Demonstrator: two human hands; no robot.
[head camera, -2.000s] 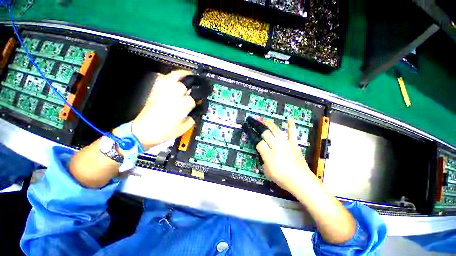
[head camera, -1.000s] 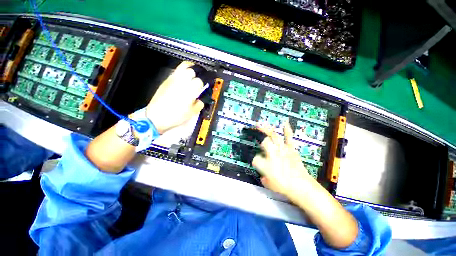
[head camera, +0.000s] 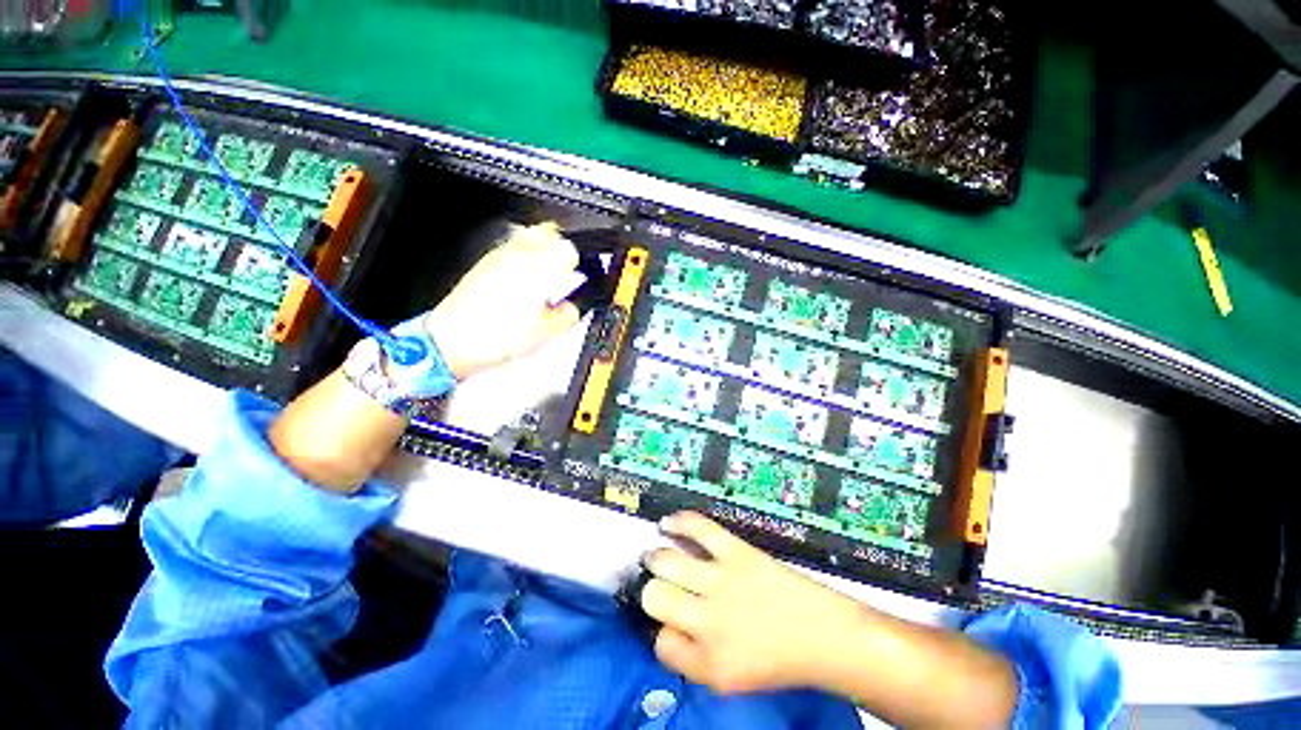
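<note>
A black pallet (head camera: 792, 535) with orange end bars lies on the conveyor in front of me. It bears green printed circuit boards (head camera: 771, 414) in three columns. My left hand (head camera: 517, 297) is beside the pallet's left orange bar (head camera: 611, 342), over the conveyor gap. Its fingertips have black cots; whether they hold a part cannot be told. My right hand (head camera: 721, 599) is below the pallet's front edge, off the boards, fingers curled and black fingertips partly hidden. Whether it holds anything cannot be told.
Another pallet with boards (head camera: 171, 325) is at left, crossed by a blue cord (head camera: 236, 193). Beyond the conveyor, bins hold yellow components (head camera: 709, 93) and dark coppery components (head camera: 927, 129). A yellow stick-like tool (head camera: 1213, 271) lies on the green mat at right.
My right hand has moved off the boards to the pallet's front edge, uncovering the boards. My left hand stays near the left orange bar. The view has shifted, so the pallets appear further right.
</note>
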